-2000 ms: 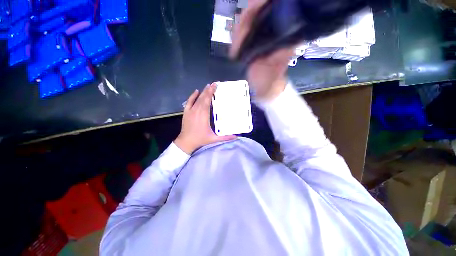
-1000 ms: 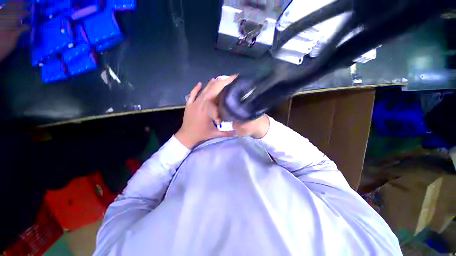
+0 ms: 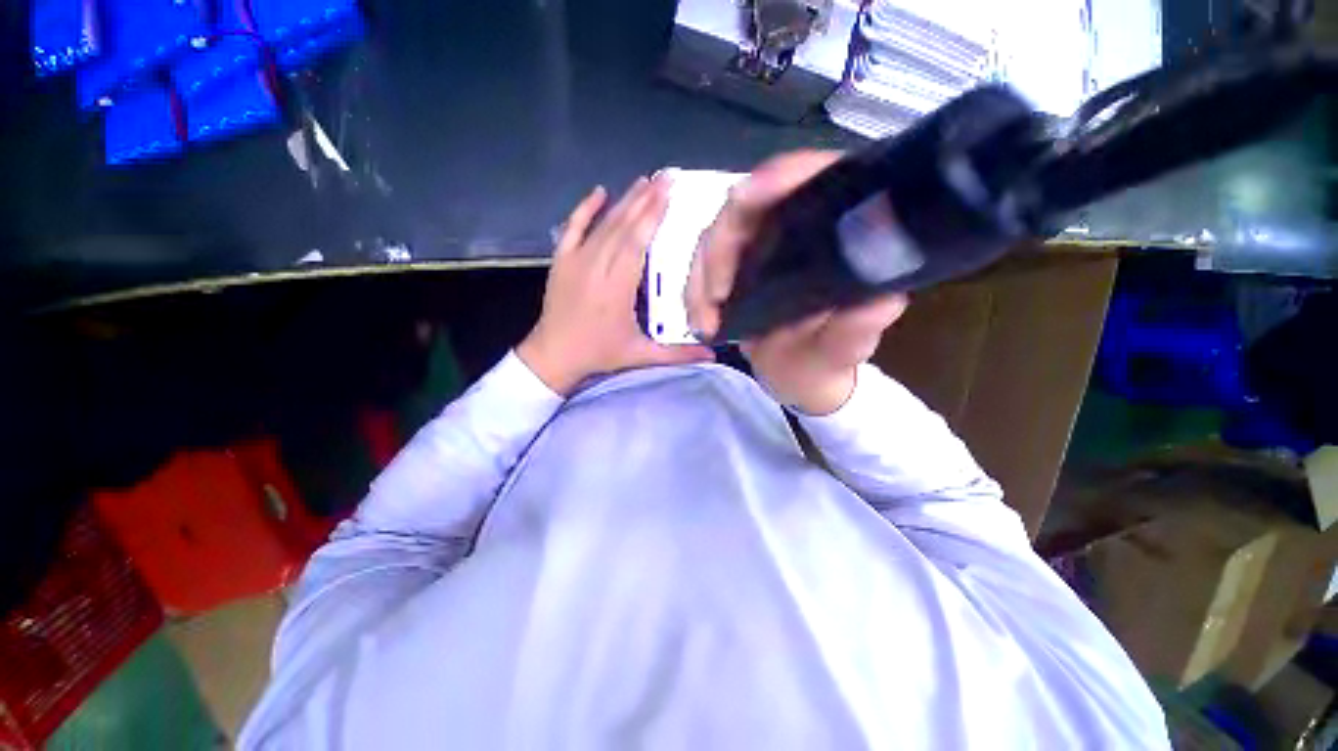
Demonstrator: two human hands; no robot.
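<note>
My left hand holds a white camera housing with its flat cover by its left side, at the bench's front edge close to my body. My right hand is wrapped around a thick black electric screwdriver. The screwdriver slants over the right part of the housing, with its black cord trailing to the upper right. Its tip is hidden behind my hand and the tool body, so I cannot tell whether it touches a screw.
Blue wrapped blocks lie at the upper left of the dark bench. A silver-grey screw feeder stands beside stacked white cover plates. An open cardboard box is below the edge at right. A red stool is at lower left.
My right hand swung the screwdriver down from the feeder area to the housing, then shifted slightly right. My left hand still holds the housing, which sits slightly higher in view.
</note>
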